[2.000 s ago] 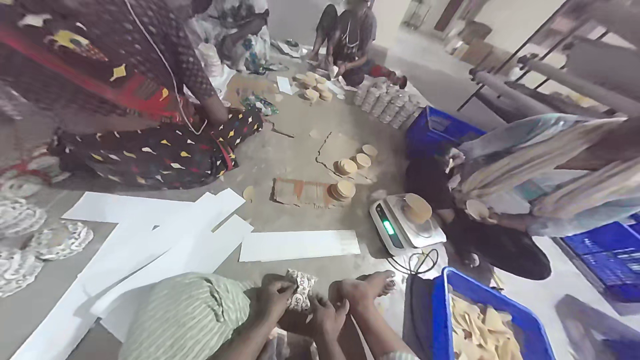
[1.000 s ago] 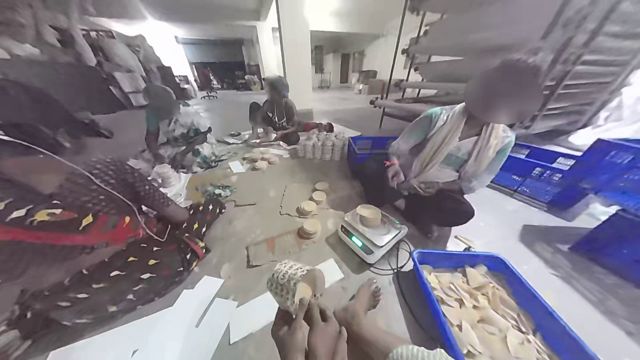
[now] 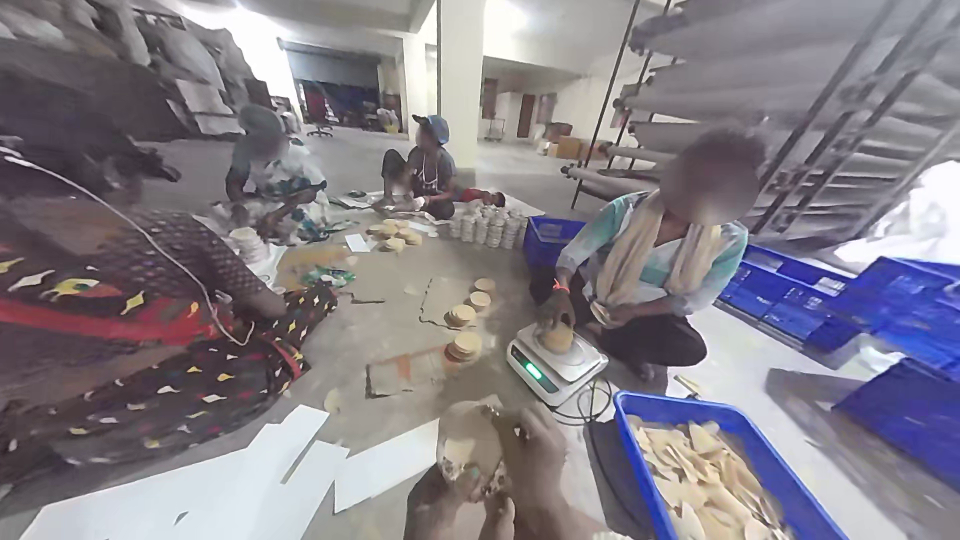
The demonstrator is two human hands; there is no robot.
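Observation:
My left hand [image 3: 442,499] grips a short stack of round tan discs in a patterned wrap [image 3: 469,442] from below, at the bottom centre. On the stack's right side is my right hand [image 3: 536,457], its fingers bent near the upper edge; blur hides whether they pinch it. White paper sheets [image 3: 262,469] lie on the floor to the left. Small stacks of tan discs [image 3: 465,345] stand beyond my hands. A digital scale [image 3: 551,371] with a lit display stands to their right; a co-worker's hand [image 3: 556,309] touches the tan stack [image 3: 556,339] on it.
A blue crate [image 3: 626,442] holds thin tan pieces at the lower right, with a black cable [image 3: 592,409] beside it. A co-worker [image 3: 637,277] sits behind the scale, another person [image 3: 150,322] at left. Wrapped stacks [image 3: 487,229] stand farther back, near blue crates [image 3: 787,292].
The wrapped stack in my hands is turned with its round end more toward me than a second ago. The co-worker's hand has moved onto the stack on the scale.

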